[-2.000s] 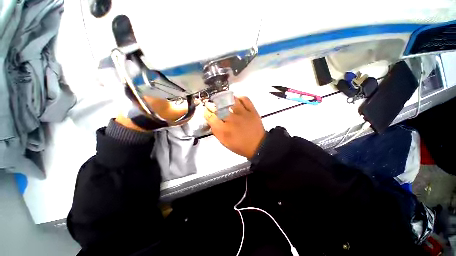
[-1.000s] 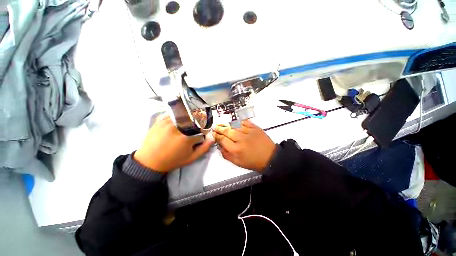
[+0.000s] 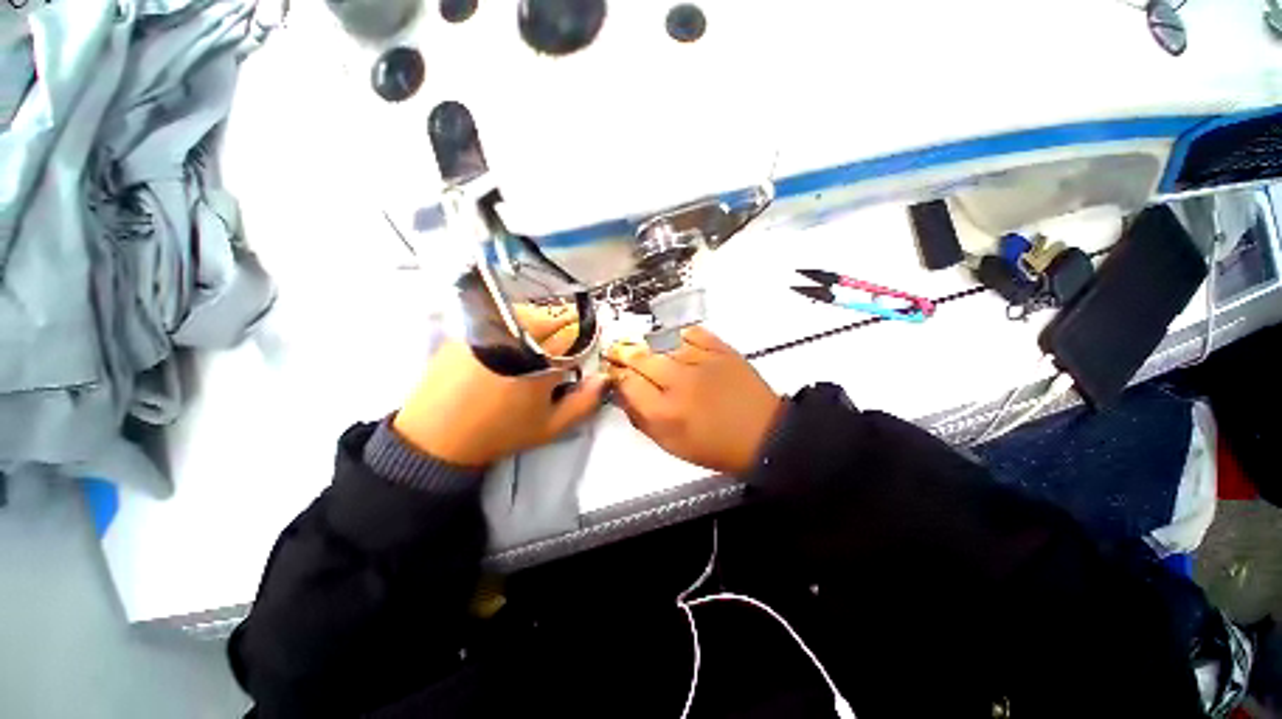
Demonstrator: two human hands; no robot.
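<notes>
A pale grey cloth piece (image 3: 541, 485) lies on the white table under my hands, its lower part near the ruler-marked front edge. My left hand (image 3: 485, 400) rests on it, partly hidden behind a round metal-rimmed part on the machine. My right hand (image 3: 703, 400) is just right of it, bare, fingers bent at the cloth edge below the presser foot area (image 3: 654, 295). The fingertips of both hands almost meet. The needle point and the cloth under the fingers are hidden. The white machine head (image 3: 844, 84) with its blue stripe stands above.
A crumpled grey cloth pile (image 3: 127, 239) lies at the left. Snips (image 3: 865, 297), a dark cord (image 3: 830, 334), a black block (image 3: 934, 235), keys (image 3: 1038, 267) and a black phone (image 3: 1125, 306) lie at the right. Dark blue cloth (image 3: 1097, 457) is below. A white earphone cable (image 3: 759, 607) hangs down my chest.
Since two seconds ago my left hand has come from behind the round part down onto the cloth, beside my right hand. Since one second ago the hands have barely moved; the view has shifted slightly.
</notes>
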